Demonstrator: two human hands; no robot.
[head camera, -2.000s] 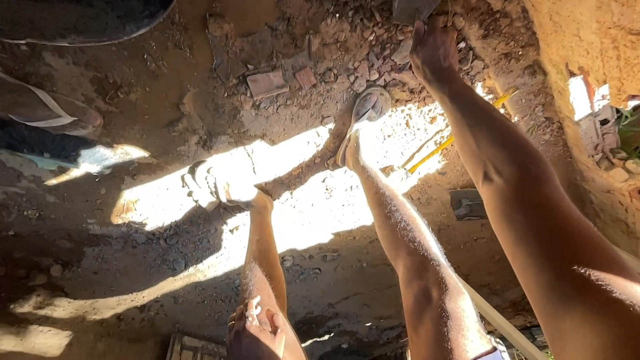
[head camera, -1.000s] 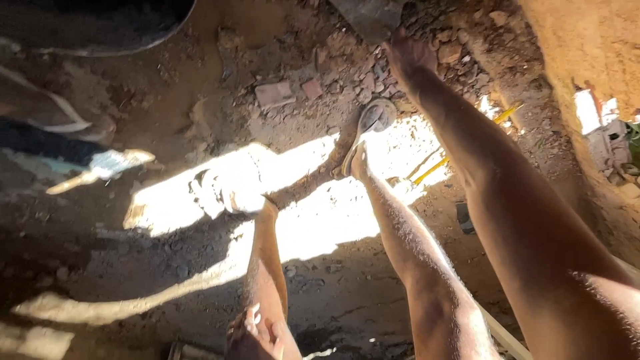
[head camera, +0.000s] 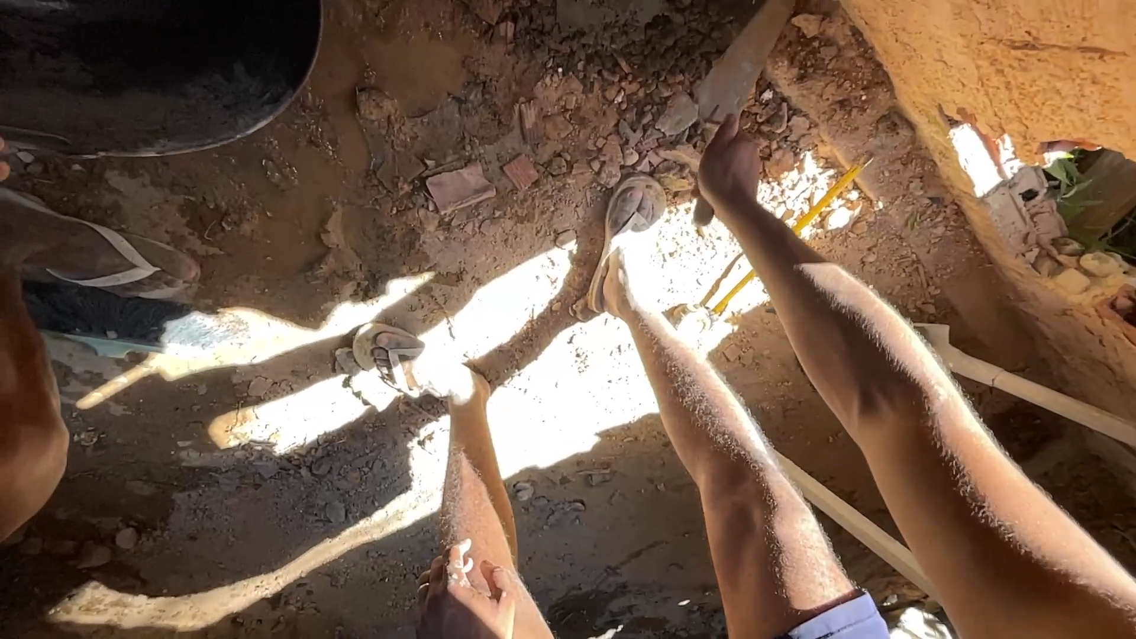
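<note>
My right hand (head camera: 729, 169) grips a masonry trowel (head camera: 738, 67); its dark handle end shows below the hand and its blade reaches up to the top edge over the rubble (head camera: 621, 133). The blade is seen at a narrow slant. At the bottom, my left hand (head camera: 475, 595) rests against my left leg with its fingers loosely apart, white matter on one finger, and no tool visible in it. My sandalled feet (head camera: 635, 204) stand on the dirt floor, partly in bright sun.
A large black tub (head camera: 160, 80) is at upper left. Below it are another person's sandalled foot (head camera: 115, 253) and a brush-like tool (head camera: 191, 337). A yellow rod (head camera: 830, 200) lies by my right forearm; a wooden handle (head camera: 1038, 390) and earthen wall (head camera: 1003, 71) stand at right. Broken tile (head camera: 460, 186) lies mid-floor.
My right hand has drawn back a little from the rubble, and the trowel blade has turned from a broad face to a narrow slant. More of the other person shows at the left edge.
</note>
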